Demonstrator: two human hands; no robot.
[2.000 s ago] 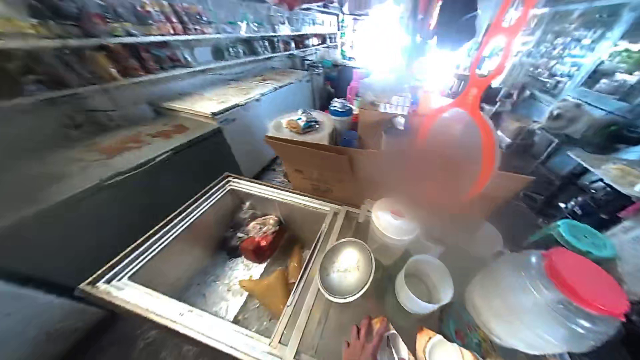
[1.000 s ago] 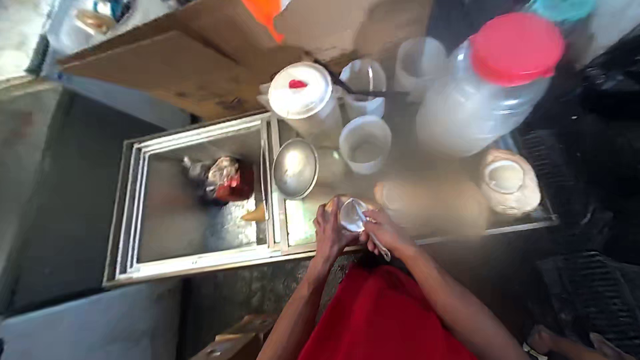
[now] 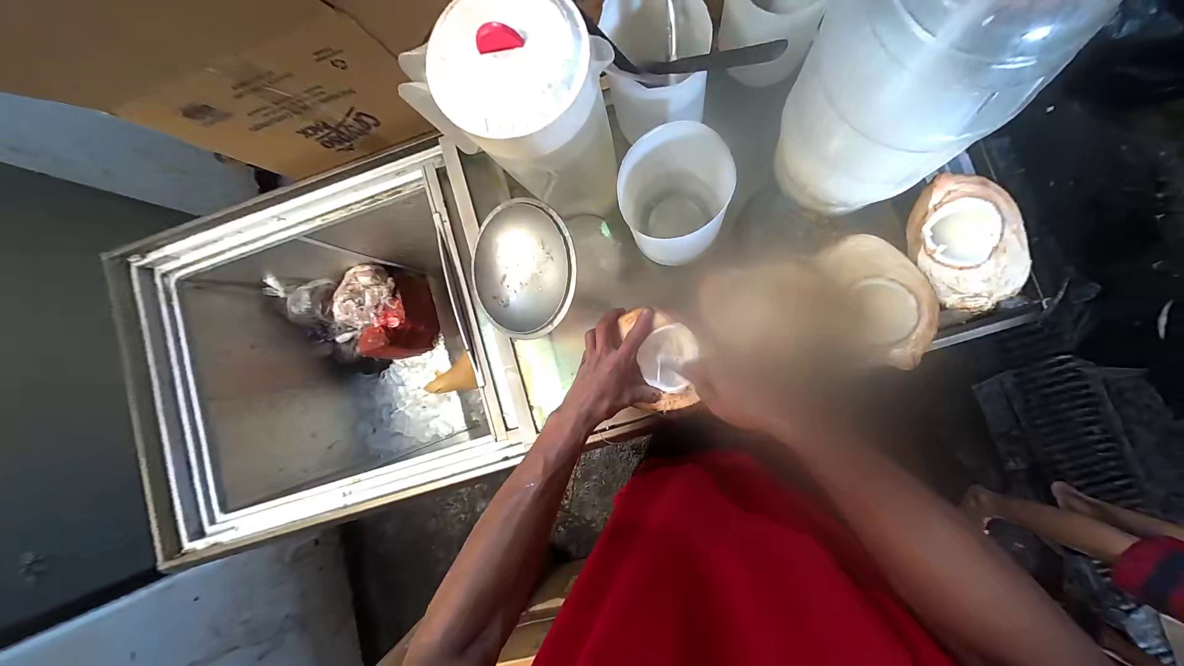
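My left hand (image 3: 610, 365) grips the left side of an opened coconut (image 3: 668, 356), whose white hollow faces up near the counter's front edge. At the coconut's right rim is my right hand (image 3: 731, 393), blurred; whether it holds a tool cannot be made out. Two more opened coconuts stand to the right, one partly blurred (image 3: 883, 310) and one at the counter's end (image 3: 969, 236). A metal bowl (image 3: 524, 268) lies up and left of my left hand. Behind the coconut stands a white plastic cup (image 3: 677, 190).
A chest freezer (image 3: 333, 499) stands open at left, with ice and bags inside. Behind the counter are a lidded pitcher (image 3: 509, 83), a knife (image 3: 721, 57) across a container, a large clear jar (image 3: 888, 120) and a cardboard box (image 3: 259, 83). Another person's feet (image 3: 1017, 509) show at lower right.
Two seconds ago one hand showed at the counter's front edge; now both are at the coconut. The thin white tool seen at my right hand one second ago is not distinct now. The view has tilted down.
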